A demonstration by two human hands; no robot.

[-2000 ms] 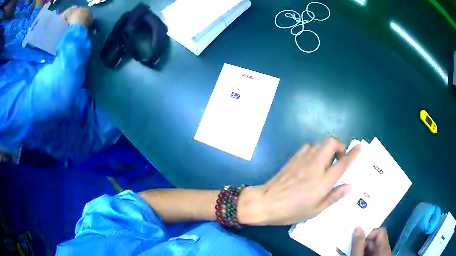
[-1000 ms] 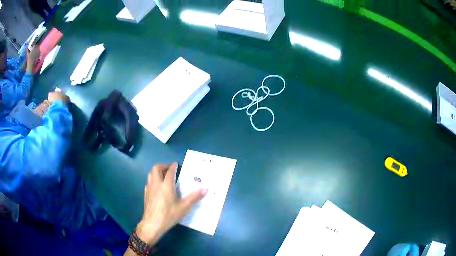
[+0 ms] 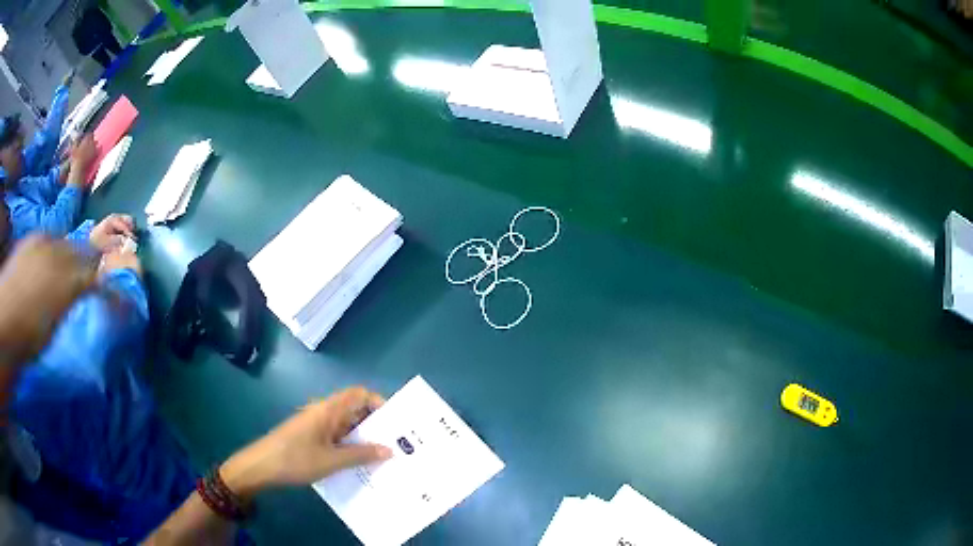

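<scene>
My left hand (image 3: 309, 439), with a bead bracelet on the wrist, holds a white booklet (image 3: 427, 469) by its left edge, thumb on top and fingers at the far edge. The booklet shows a small dark logo and heading, and is turned at an angle over the green table. I cannot tell if it is lifted clear. A stack of white booklets (image 3: 624, 523) is cut off by the bottom edge. My right hand is not in view.
A thick white stack (image 3: 331, 251) lies beside a black strap bundle (image 3: 221, 304). Tangled white bands (image 3: 501, 267) and a yellow device (image 3: 809, 405) lie on the table. White boxes (image 3: 523, 85) stand farther back. Workers in blue (image 3: 85, 373) and a blurred hand (image 3: 43, 293) are at left.
The view has tilted up and shifted. My left hand left the central stack, reached the lone booklet and took hold of it; the booklet has turned. My right hand has gone out of view.
</scene>
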